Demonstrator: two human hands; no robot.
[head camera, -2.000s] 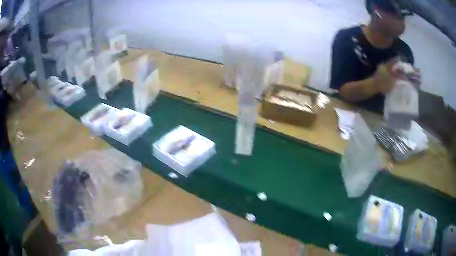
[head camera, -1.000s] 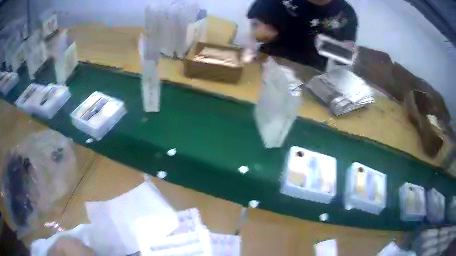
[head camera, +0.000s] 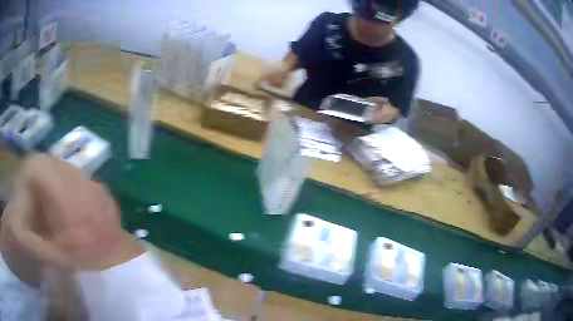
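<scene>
My left hand is large and blurred at the lower left, with its fingers curled over white label sheets. A second blurred skin-toned patch lies against it at the left edge; I cannot tell whether it is my right hand. No small label can be made out at the fingertips. White trays ride on the green belt. The nearest tray holds a beige device with a black round spot beside a pale item. Another such tray is to its right. A tray at the left is partly behind my hand.
Tall white boxes stand on the belt, one at centre and one further left. A person sits across the belt, holding a white-framed object. An open brown carton and a paper stack lie on the far bench.
My left hand has risen from the bottom edge and now looks much larger, with the sheets under it. The belt trays and tall boxes have shifted left in view. The clear bag is no longer visible.
</scene>
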